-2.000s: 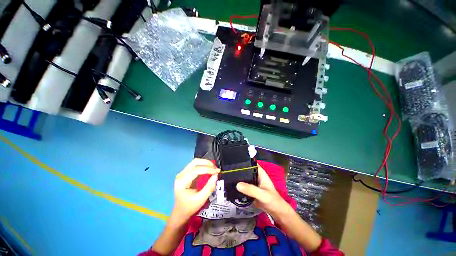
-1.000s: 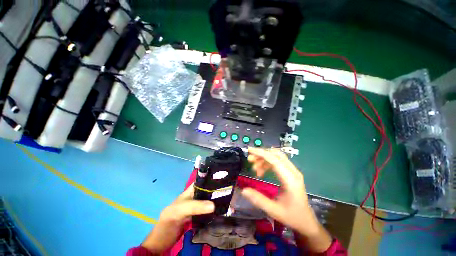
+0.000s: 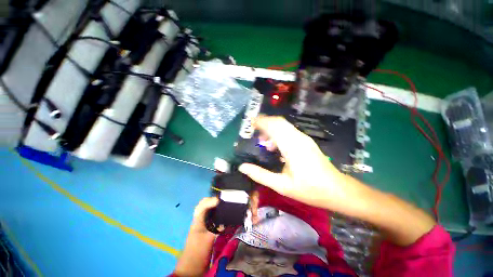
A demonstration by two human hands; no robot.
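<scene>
My left hand holds the black device under test over my lap, below the bench edge. The device shows a white label, and a thin yellowish band lies across it. Dark cable loops are at its sides. My right hand is above and to the right of the device, fingers apart, in front of the test fixture. It is blurred, and I cannot tell if its thumb touches the device's cables. The flat bubble bag lies on the bench left of the fixture.
White racks with black units and hanging cables stand at the left. The black press rises over the fixture. Red test leads cross the bench. Bagged units lie at the right. Clear-bagged parts show below the bench edge.
My right hand has moved forward and left, over the fixture's front. The device has turned in my left hand, with its label facing up. The view has shifted, moving the bench contents to the right.
</scene>
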